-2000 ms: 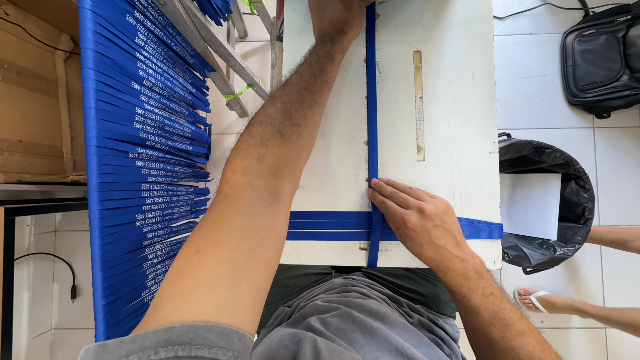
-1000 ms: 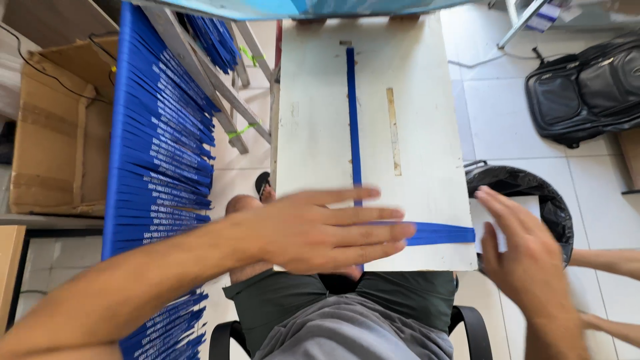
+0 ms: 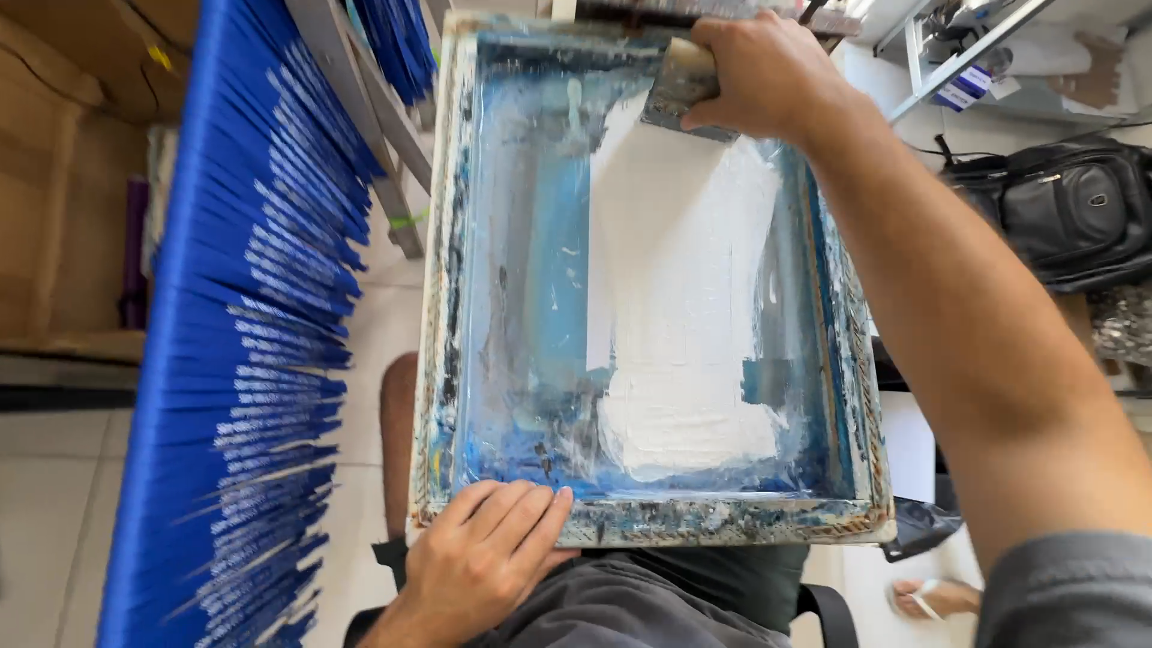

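Observation:
A screen-printing frame (image 3: 720,522) lies flat before me, its wooden border stained with ink. White ink (image 3: 684,270) covers a broad band of its mesh, right of the middle. At the far end my right hand (image 3: 765,76) grips a squeegee (image 3: 688,90), whose blade meets the top of the white ink. My left hand (image 3: 490,549) rests on the frame's near left corner, fingers over the border. The board and blue ribbons seen earlier are hidden by the frame.
Printed blue ribbons (image 3: 243,360) hang in a dense row at left, near a ladder-like stand (image 3: 369,108) and a cardboard box (image 3: 54,180). At right are a black backpack (image 3: 1062,207), a bin with a black bag (image 3: 922,526) and another person's foot (image 3: 936,598).
The screen frame has come down over the board and ribbons. My right hand has moved to the far end and now holds a squeegee; my left hand has moved to the near left corner.

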